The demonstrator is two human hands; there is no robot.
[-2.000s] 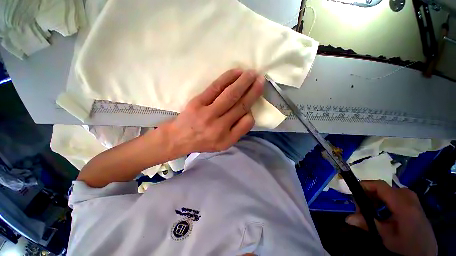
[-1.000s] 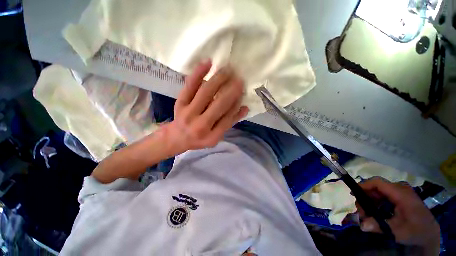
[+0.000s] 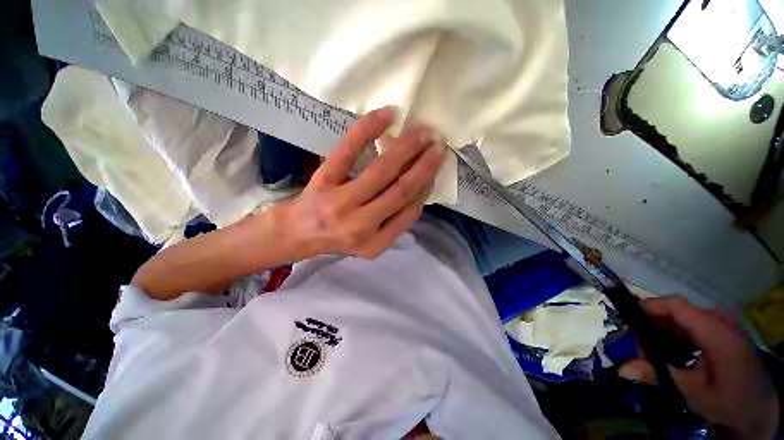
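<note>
A cream fabric panel point(image 3: 344, 51) lies on the table, wrinkled near its front edge. My left hand point(image 3: 365, 193) rests on that edge, fingertips on the cloth, fingers partly spread; whether it pinches the cloth cannot be told. My right hand point(image 3: 709, 361) is at the lower right, closed around the black handles of the tailor's shears point(image 3: 559, 236). The long blades point up and left, their tips at the cloth edge beside my left fingertips. A cut or notch shows in the cloth there.
A printed ruler point(image 3: 584, 219) runs along the table's front edge. The machine bed plate point(image 3: 696, 112) is at the upper right. Cream pieces point(image 3: 563, 331) lie in a blue crate point(image 3: 533, 284) below the table. More pale cloth point(image 3: 112, 146) hangs at the left.
The view has turned and shifted, so the table slants more than at first. The blade tips have moved to a notch beside my left fingertips. The cloth is more bunched than two seconds ago.
</note>
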